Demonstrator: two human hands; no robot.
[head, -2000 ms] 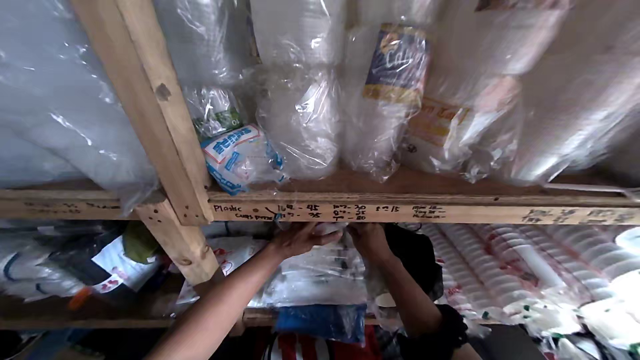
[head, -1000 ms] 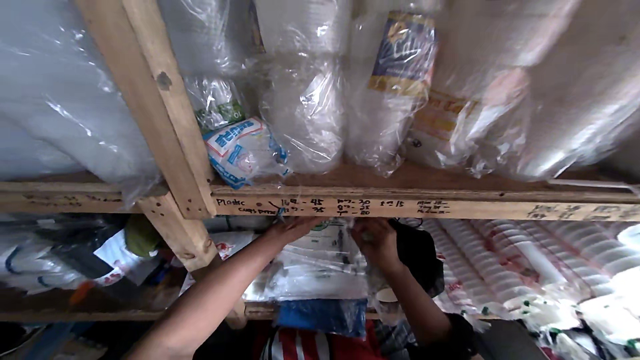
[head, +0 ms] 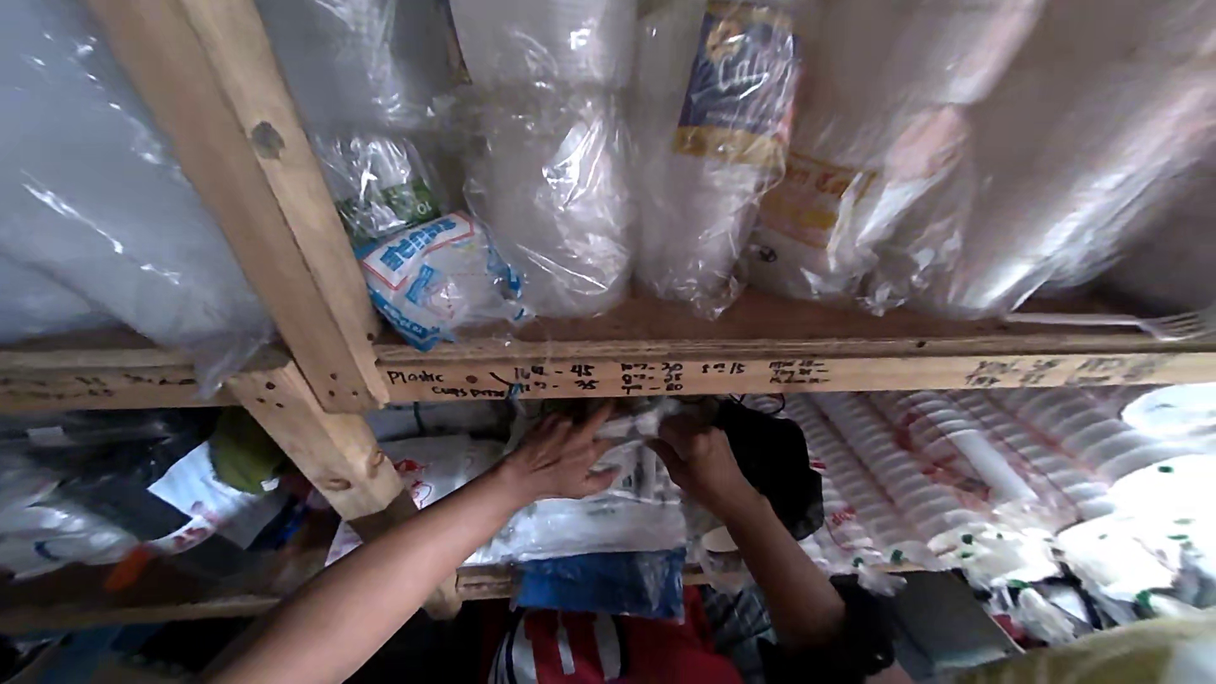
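Note:
On the lower shelf lies a pile of clear and white plastic bags (head: 598,527), with a blue plastic packet (head: 600,581) at its front edge. My left hand (head: 560,456) rests over the back of the pile, fingers spread, palm down. My right hand (head: 701,456) is at the pile's right side, its fingers bent against the plastic; whether they grip it cannot be told. A black bag (head: 774,470) is just right of my right hand.
A wooden shelf edge (head: 570,375) with handwriting crosses above my hands. Plastic-wrapped stacks of clear cups (head: 560,199) stand on it, beside a wooden post (head: 256,190). Rows of wrapped white stacked goods (head: 912,465) fill the lower right. Bagged items (head: 218,484) lie at the lower left.
My left hand has come out from close under the shelf edge and lies further forward over the bags, its fingers more spread. My right hand stays at the pile's right side.

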